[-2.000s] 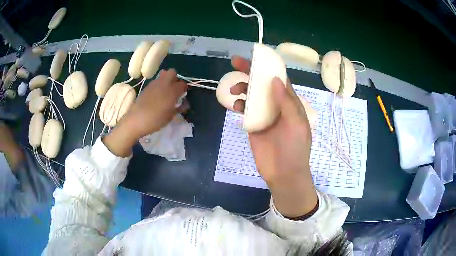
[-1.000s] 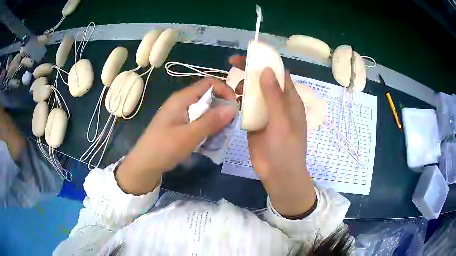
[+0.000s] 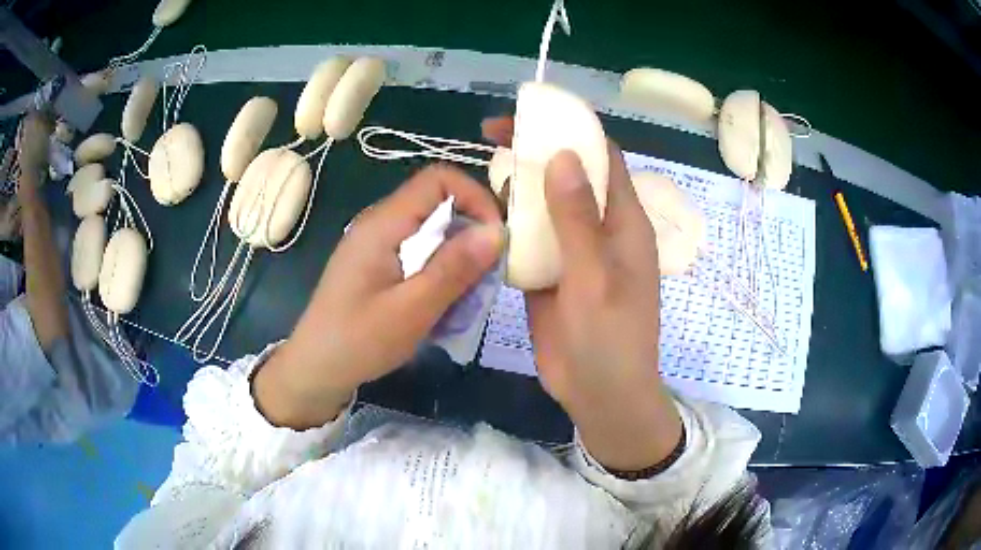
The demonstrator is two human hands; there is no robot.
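My right hand (image 3: 597, 279) holds a cream corded oval unit (image 3: 554, 183) upright, its flat seam side facing left and its white cord (image 3: 546, 43) rising from the top. My left hand (image 3: 393, 279) pinches a crumpled white wiping cloth (image 3: 428, 239), its fingertips close to the unit's flat side; whether they touch it I cannot tell. Part of another unit with a looped cord (image 3: 425, 144) shows behind my hands, mostly hidden. A further unit (image 3: 669, 223) lies on the printed form (image 3: 753, 355), partly behind my right hand.
Several corded units (image 3: 271, 197) lie at left on the dark bench. Two units (image 3: 740, 138) stand together above the form. A pencil (image 3: 851, 231), a stack of wipes (image 3: 910, 288) and a clear box (image 3: 930, 410) are at right. Another person's arm (image 3: 45, 247) is at far left.
My left hand has moved from the bench at left to beside the held unit, now with the cloth in its fingers. The other person's arm has reached up at far left.
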